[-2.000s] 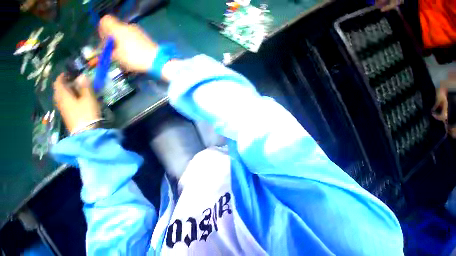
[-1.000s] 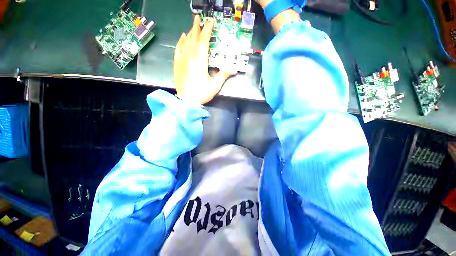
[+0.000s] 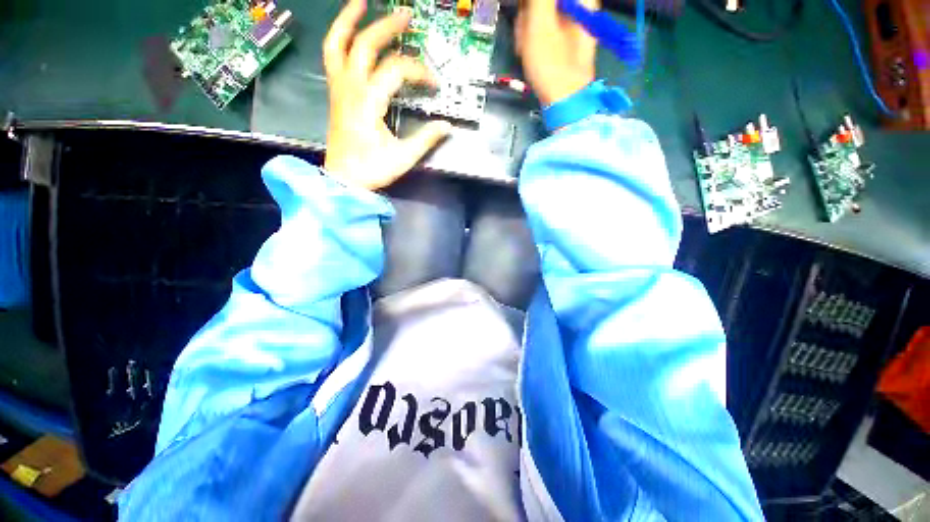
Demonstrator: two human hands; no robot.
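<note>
A green circuit board [image 3: 454,46] lies on a pale shiny mat [image 3: 484,148] at the top centre, its far edge near the picture's top. My left hand [image 3: 372,102] is at the board's left side with fingers apart, fingertips over its left edge and thumb near its front corner; whether they touch is unclear. My right hand [image 3: 556,51] is right of the board, blurred and partly cut off by the top edge. It holds a blue pen-like stick [image 3: 605,31] pointing right. A blue wrist strap [image 3: 589,105] is on my right wrist.
Another board [image 3: 226,49] lies at the upper left. Two more boards [image 3: 736,178] [image 3: 840,173] lie at the right near the bench edge [image 3: 816,237]. An orange box [image 3: 902,61] is at the upper right. Dark racks [image 3: 826,357] with boards are below the bench.
The view has shifted, so the board sits higher. My left fingers have spread and lifted from the board's side. My right hand is lower in the picture, and the blue stick now shows.
</note>
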